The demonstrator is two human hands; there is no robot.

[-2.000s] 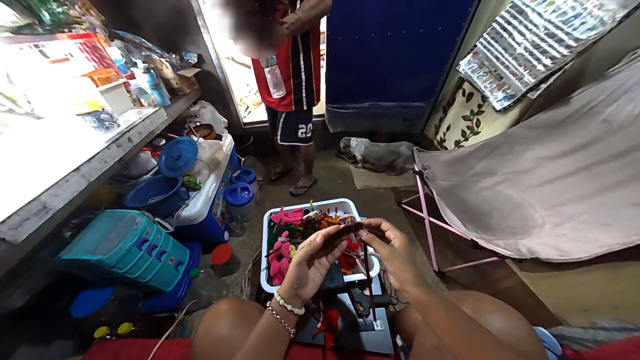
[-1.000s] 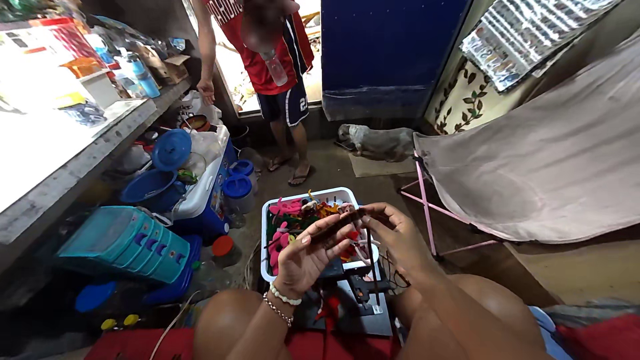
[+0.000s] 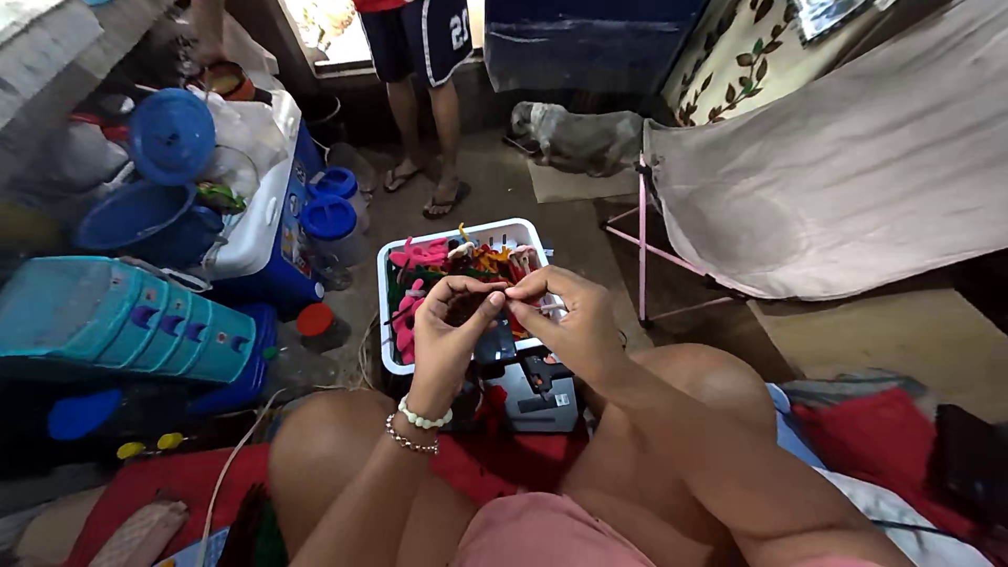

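Observation:
Above a white plastic basket (image 3: 457, 233), my two hands meet with their fingertips close together. My left hand (image 3: 457, 319) pinches a dark brown fuzzy piece (image 3: 466, 307), which lies partly hidden in its curled fingers. With thumb and forefinger, my right hand (image 3: 563, 315) grips the end of the same piece at the left fingertips. Pink fuzzy shapes (image 3: 417, 253) and red, orange and green ones fill the basket. Below the hands are a dark box-like object (image 3: 496, 342), a black glue gun (image 3: 542, 374) and a grey case (image 3: 543, 405).
A person (image 3: 425, 102) in slippers stands beyond the basket, and a grey dog (image 3: 583, 134) lies on cardboard. To the left are a teal drawer unit (image 3: 126, 319), a blue and white cooler (image 3: 272, 228) and lidded jars (image 3: 329, 219). A folding frame (image 3: 642, 244) with grey fabric stands right.
The view has tilted down. Both hands have brought their fingertips closer together on the brown piece. The standing person's arm now reaches toward an orange-brown pot at the left.

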